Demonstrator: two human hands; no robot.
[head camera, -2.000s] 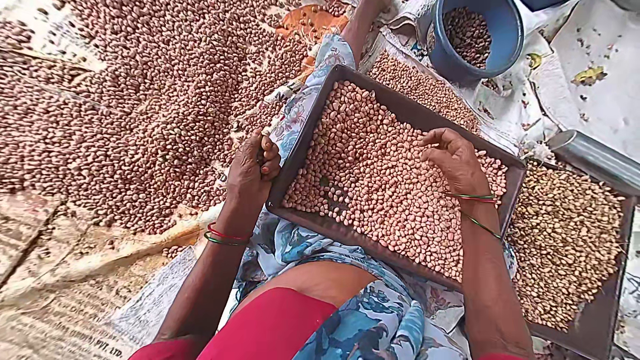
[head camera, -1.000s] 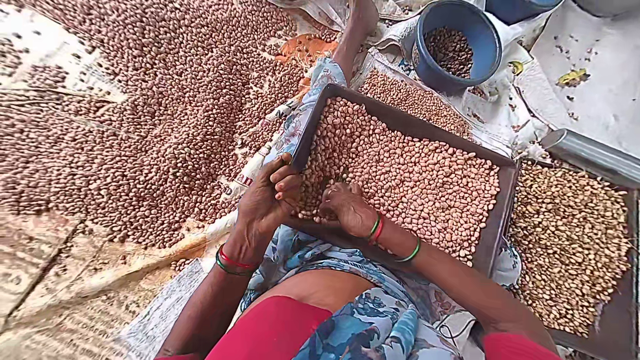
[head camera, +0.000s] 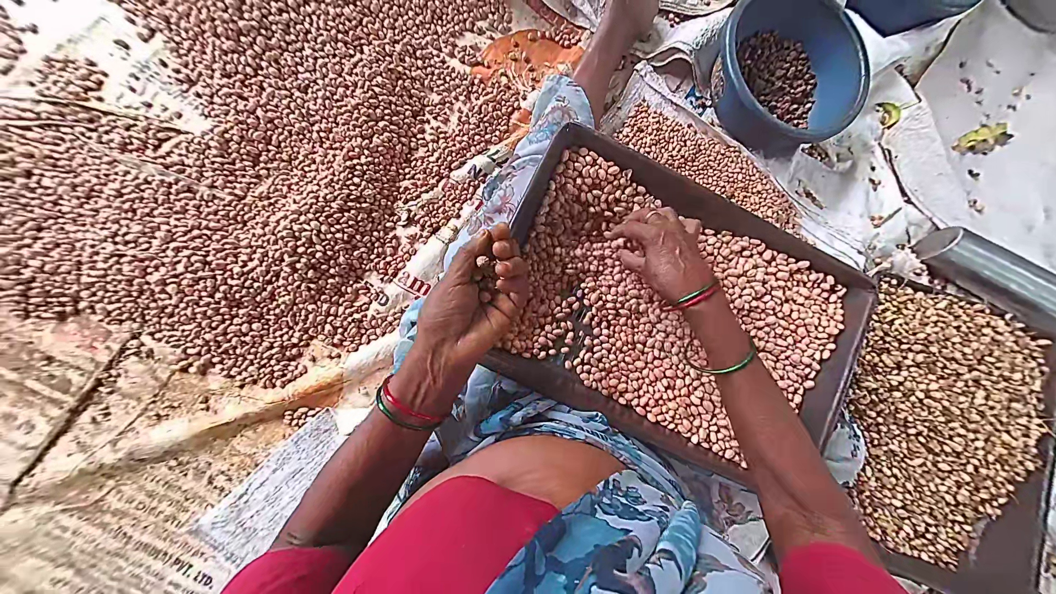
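A dark rectangular tray (head camera: 854, 330) lies tilted across my lap, holding a spread of pinkish nuts or beans (head camera: 652, 346). Over its left edge is my left hand (head camera: 483, 297), palm up, with fingers curled around a few small dark pieces. My right hand (head camera: 664, 252) rests on the pinkish nuts near the tray's middle, its fingers bent down; whether it pinches one cannot be told. Left of the right hand, a small patch of the tray's bottom shows.
Brown nuts or beans (head camera: 289, 181) cover the sheet at left. A second tray of yellowish pieces (head camera: 949, 421) lies at right, beside a metal cylinder (head camera: 990, 268). A blue bucket (head camera: 850, 74) with dark pieces stands beyond, near a foot and a smaller pile (head camera: 709, 157).
My right hand has moved from the tray's near left corner, beside my left hand, out to its middle. The left hand stays curled at the left edge.
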